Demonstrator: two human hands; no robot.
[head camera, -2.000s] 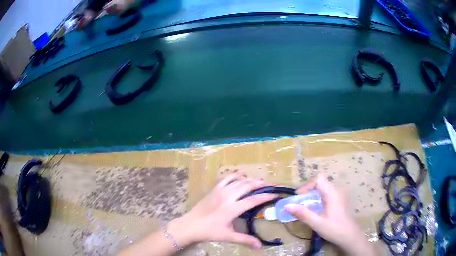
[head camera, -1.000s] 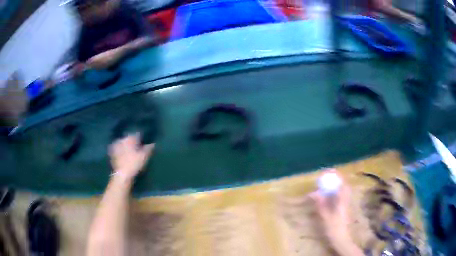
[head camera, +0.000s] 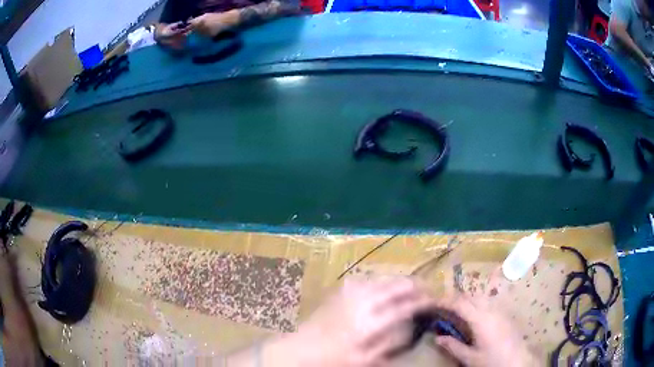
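My left hand (head camera: 380, 312) and my right hand (head camera: 487, 333) are close together over the lower middle of the cardboard mat (head camera: 358, 251), both blurred. They hold a black curved headband (head camera: 439, 320) between them, largely covered by the fingers. A white glue bottle (head camera: 523, 256) with an orange tip lies on the mat beyond my right hand. Thin dark curled strips (head camera: 591, 304) lie in a tangled pile at the mat's right side.
Stacked headbands (head camera: 68, 272) sit at the mat's left, near another person's arm (head camera: 18, 308). The green conveyor (head camera: 272, 158) carries spaced C-shaped bands (head camera: 437, 136). Across it are a person's hands (head camera: 204, 27), a blue bin (head camera: 602, 64) and a cardboard box (head camera: 54, 72).
The glue bottle has left my right hand and lies on the mat. My left hand has come back from the conveyor, and both hands now hold a headband. The view has shifted.
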